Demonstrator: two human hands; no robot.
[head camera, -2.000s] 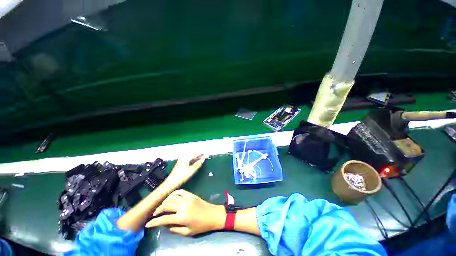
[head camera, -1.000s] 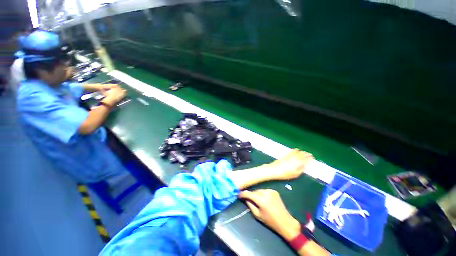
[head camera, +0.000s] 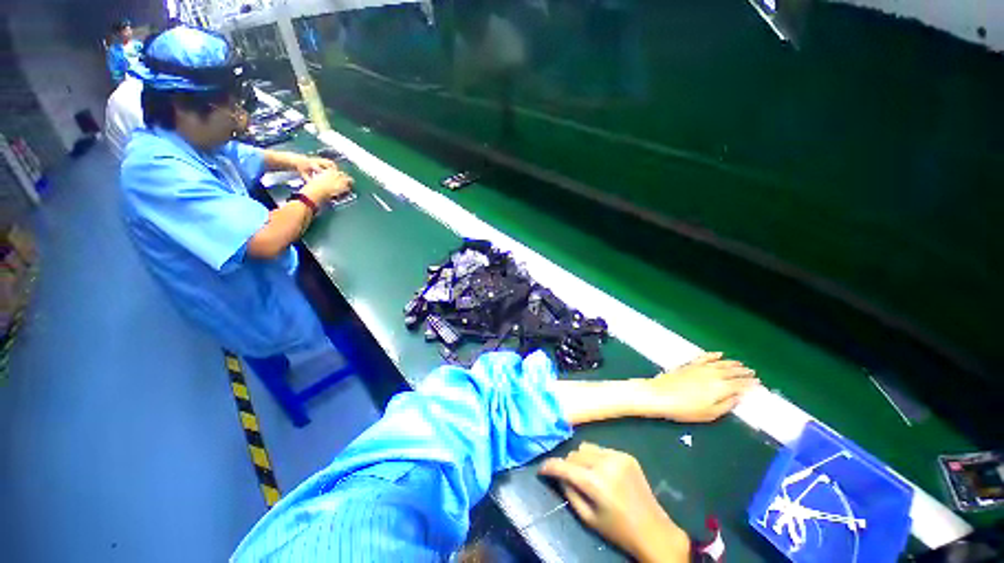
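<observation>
My left hand (head camera: 705, 388) lies flat, palm down, on the white edge strip (head camera: 650, 341) with its fingers towards the belt. It holds nothing that I can see. My right hand (head camera: 617, 497) rests near the bench's front edge, fingers loosely curled, with a red band at the wrist. No tool shows in it, but its palm side is hidden. A heap of black plastic modules (head camera: 501, 302) lies beyond my left forearm. The blue bin (head camera: 894, 515) with white leads (head camera: 812, 508) is at the lower right, cut off by the frame edge.
A worker in a blue smock (head camera: 204, 214) sits on a blue stool (head camera: 295, 385) at the left, hands on the bench. A phone assembly (head camera: 975, 479) lies on the belt at far right, and a small dark one (head camera: 459, 179) further up. A white scrap (head camera: 686, 440) lies near my hands.
The view has swung left, bringing the neighbouring worker into view and taking the brown cup out. My left hand has moved onto the white strip and flattened; my right hand no longer touches my left arm.
</observation>
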